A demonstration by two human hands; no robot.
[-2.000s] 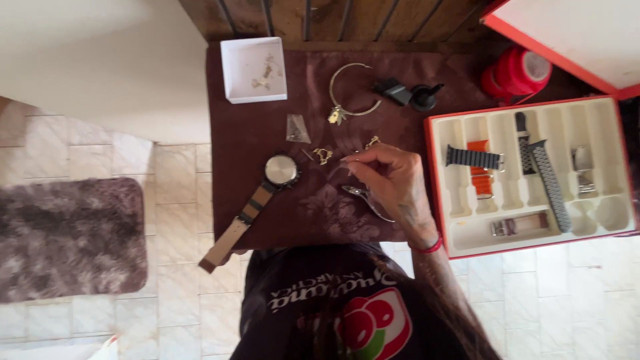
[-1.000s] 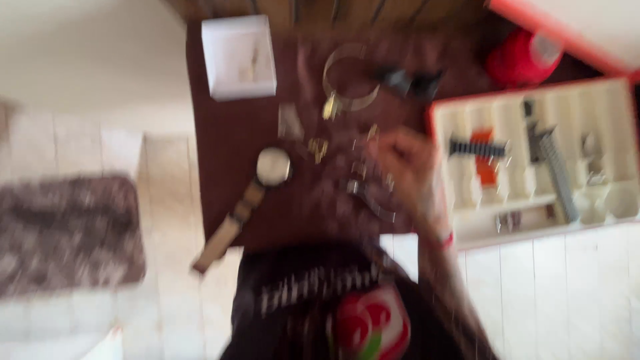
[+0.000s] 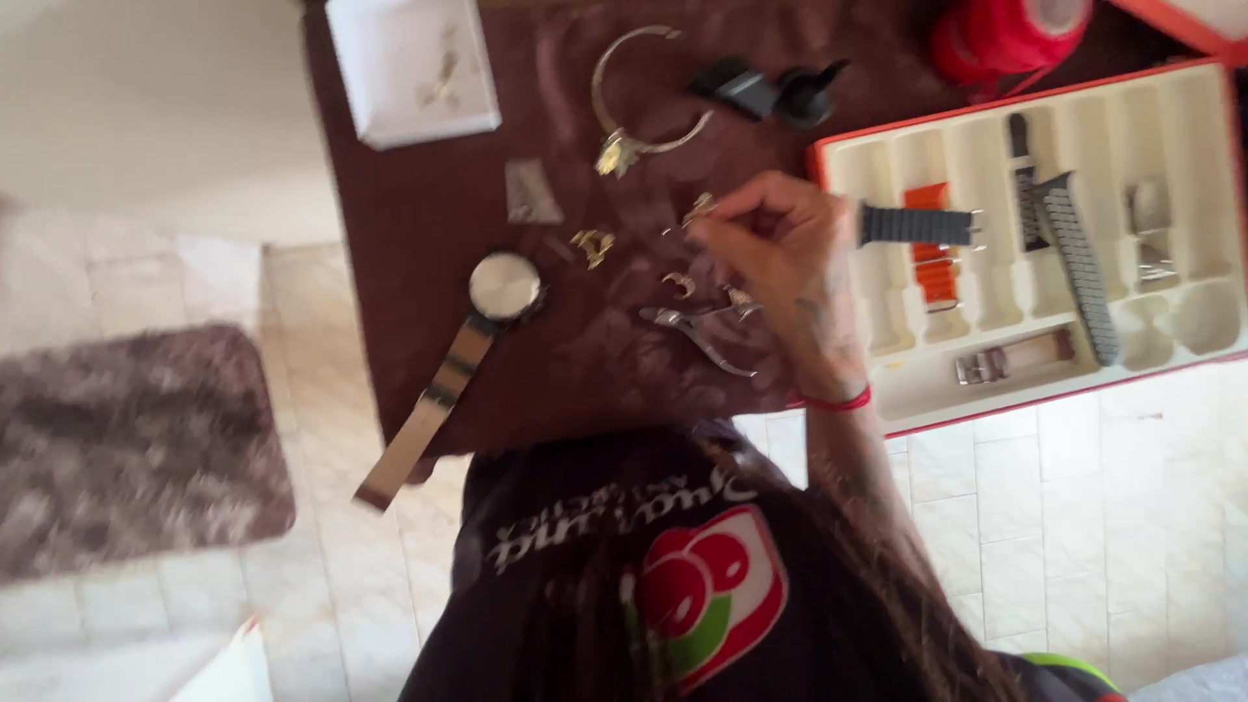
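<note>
My right hand (image 3: 775, 253) pinches a small gold-coloured jewelry piece (image 3: 700, 210) between thumb and fingertips, above the brown cloth. Just below the hand lie jewelry pliers (image 3: 697, 331) with their handles spread, beside a small gold-coloured ring-like piece (image 3: 678, 285). To the left of the fingers rests a gold-coloured charm or earring (image 3: 593, 248), near a small clear plastic bag (image 3: 532, 193). Further up is an open bangle with a charm (image 3: 616, 153). A wristwatch (image 3: 504, 286) lies face toward me, its strap reaching over the table's edge. My left hand is not in view.
A white box (image 3: 419, 127) holding small pieces stands at the upper left. Black objects (image 3: 741, 88) and a red spool-like item (image 3: 999, 39) sit at the back. A red-edged tray (image 3: 877, 380) of watch straps is on the right, beside my forearm.
The view has come closer to the table. My right hand has lifted slightly away from the pliers, its fingertips still pinched together.
</note>
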